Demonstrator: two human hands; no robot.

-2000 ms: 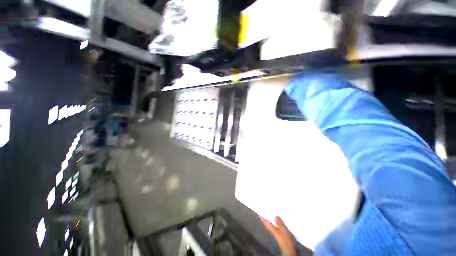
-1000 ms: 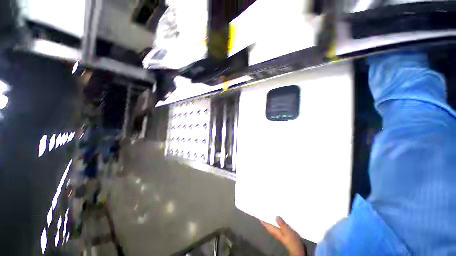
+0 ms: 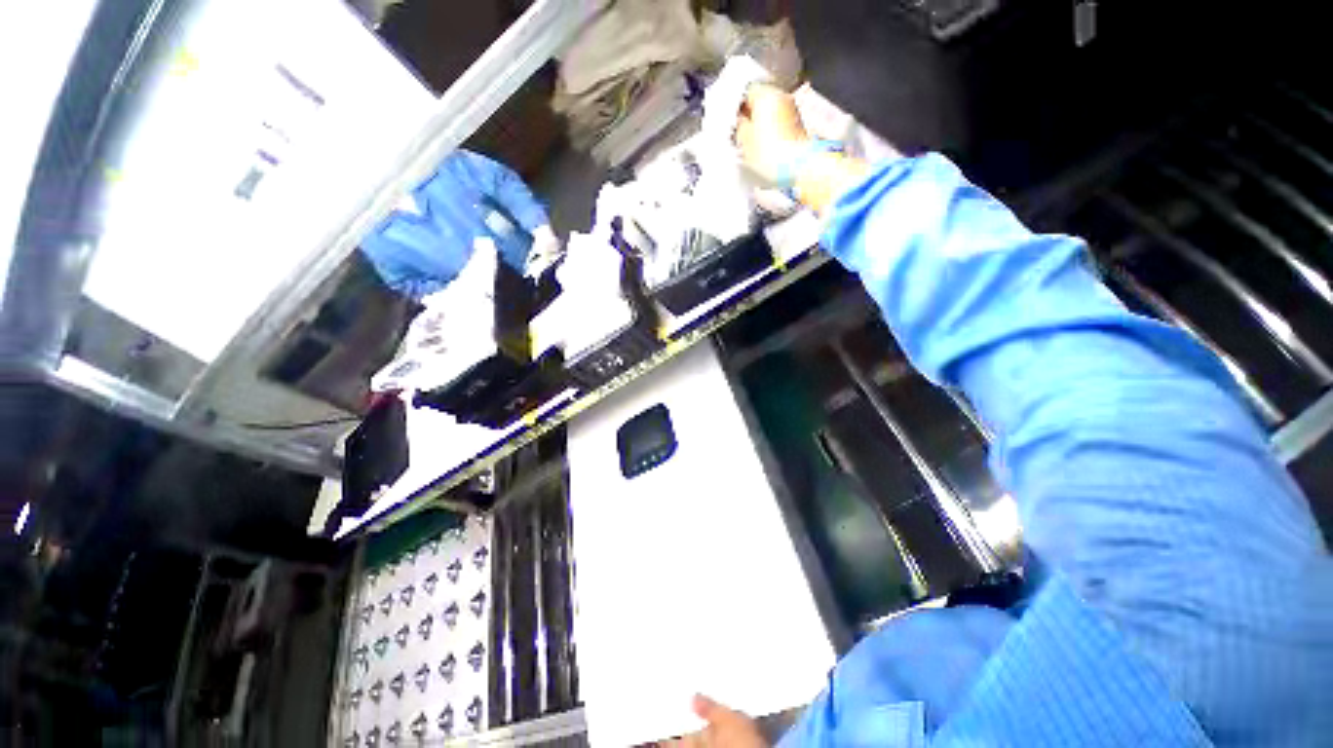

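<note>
The large flat white unit lies on the roller conveyor, its black display panel near the shelf-side end. My left hand is at the unit's near edge, cut off by the bottom of the picture; its grip cannot be made out. My right hand reaches over the shelf rail into crumpled white material above a black bin. Its fingers are curled, but whether they hold some of it is unclear.
Black bins with white papers or bags line the shelf. A ball transfer table lies left of the unit, with rollers between. Dark rollers and a green surface lie right. A person in blue is across the shelf.
The view has turned toward the shelf. My right arm has moved from the unit's far side up into the bin area. My left hand stays at the unit's near edge.
</note>
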